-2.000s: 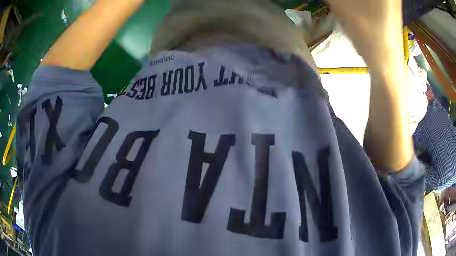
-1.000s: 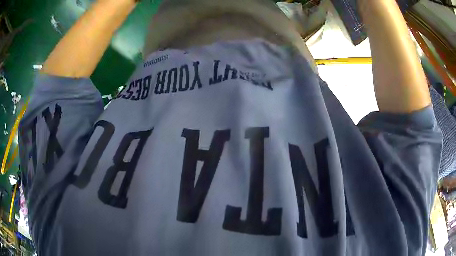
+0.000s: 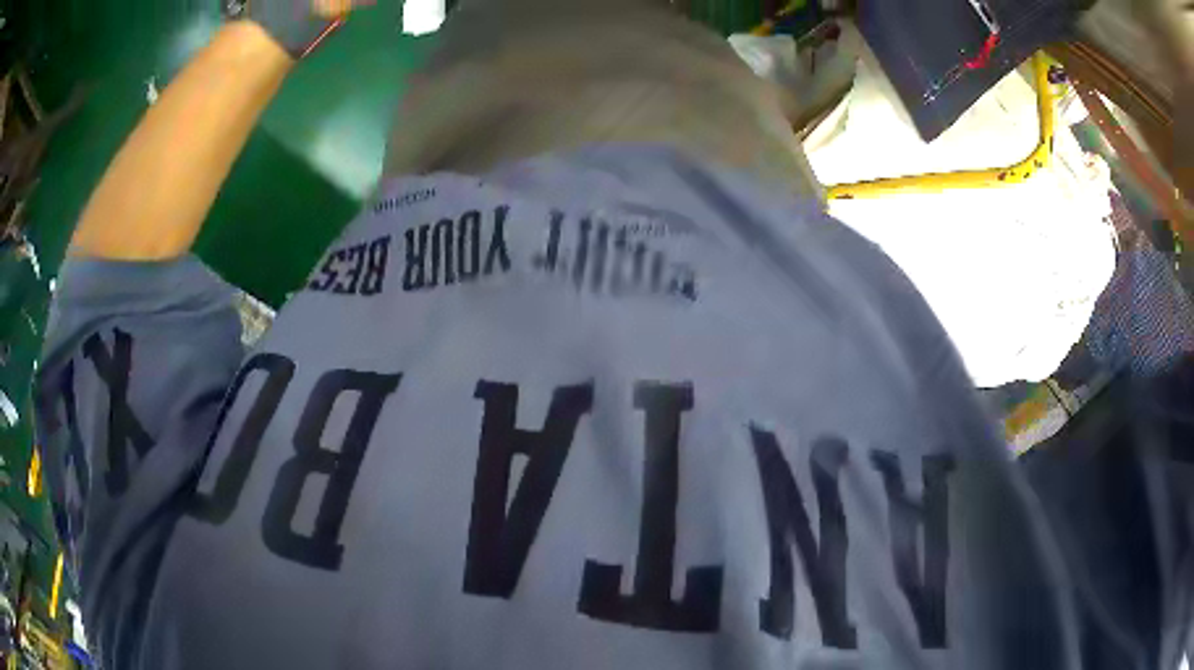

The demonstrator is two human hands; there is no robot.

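Note:
My left hand shows small and blurred at the top left, partly cut off by the top edge. Something dark and a thin red line are at its fingers; I cannot tell what they are or whether they are held. My right hand is out of the picture; a blurred strip at the upper right edge may be my right forearm. A dark cloth with stitch lines lies at the top right. A small silvery tool with a red end lies on it.
White cloth lies at the right around a yellow frame bar. The green floor shows at the left. My grey printed shirt fills the middle and bottom. A blurred brownish shape crosses the top centre.
My right forearm has left its place at the upper right, uncovering more dark cloth, the red-ended tool and white cloth. My left forearm has shifted left and its hand now partly shows.

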